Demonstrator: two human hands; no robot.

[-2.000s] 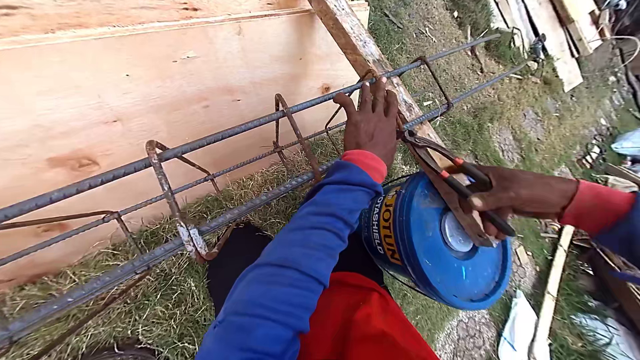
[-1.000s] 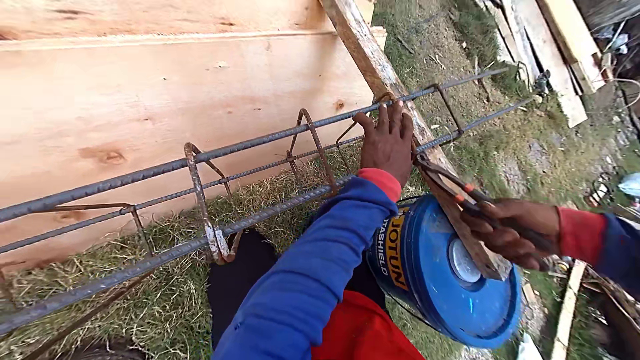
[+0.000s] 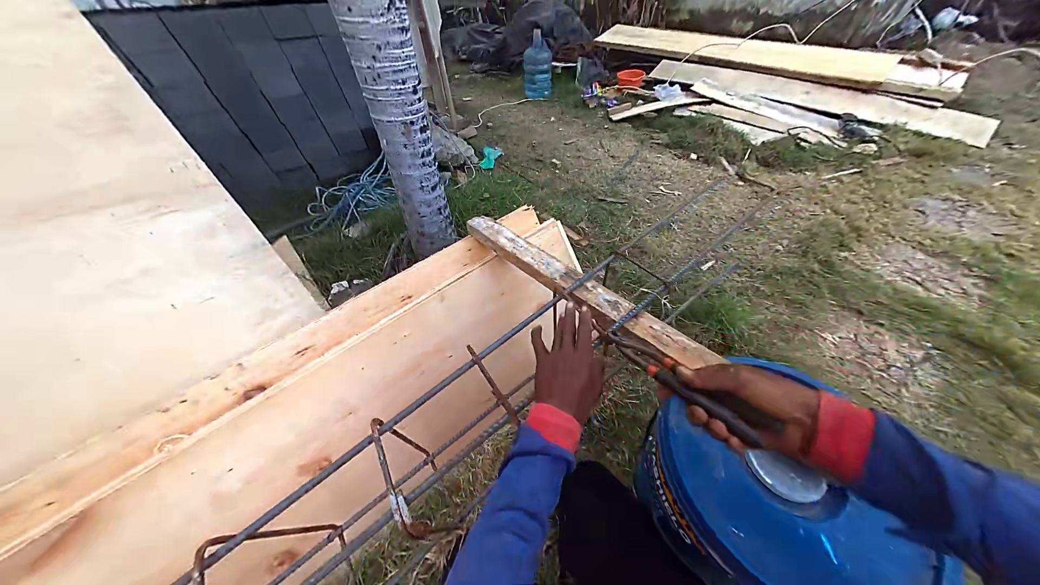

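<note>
My left hand (image 3: pixel 567 370) lies with spread fingers at the steel rebar cage (image 3: pixel 431 394), its fingertips beside a bar and a wooden batten (image 3: pixel 528 258). My right hand (image 3: pixel 751 406) grips the dark handles of pincers (image 3: pixel 703 398), whose jaws are at the bars near my left fingertips. Rusty bent stirrups (image 3: pixel 382 463) hang around the bars to the left. The batten slants under the cage, from the plywood (image 3: pixel 325 398) toward a blue lidded bucket (image 3: pixel 812 520), which stands below my right hand. My left hand partly hides the bars; what the pincers' jaws bite on cannot be made out.
A pale tree trunk (image 3: pixel 402 122) rises behind the plywood, with blue rope (image 3: pixel 353 195) at its left. Loose planks (image 3: pixel 812 97), an orange container (image 3: pixel 630 78) and a blue water bottle (image 3: pixel 537 69) are farther back. A large pale board (image 3: pixel 114 211) stands at left.
The view has tilted up and now takes in the tree and the yard. My right hand still holds the pincers; their handles, spread two seconds ago, are now close together.
</note>
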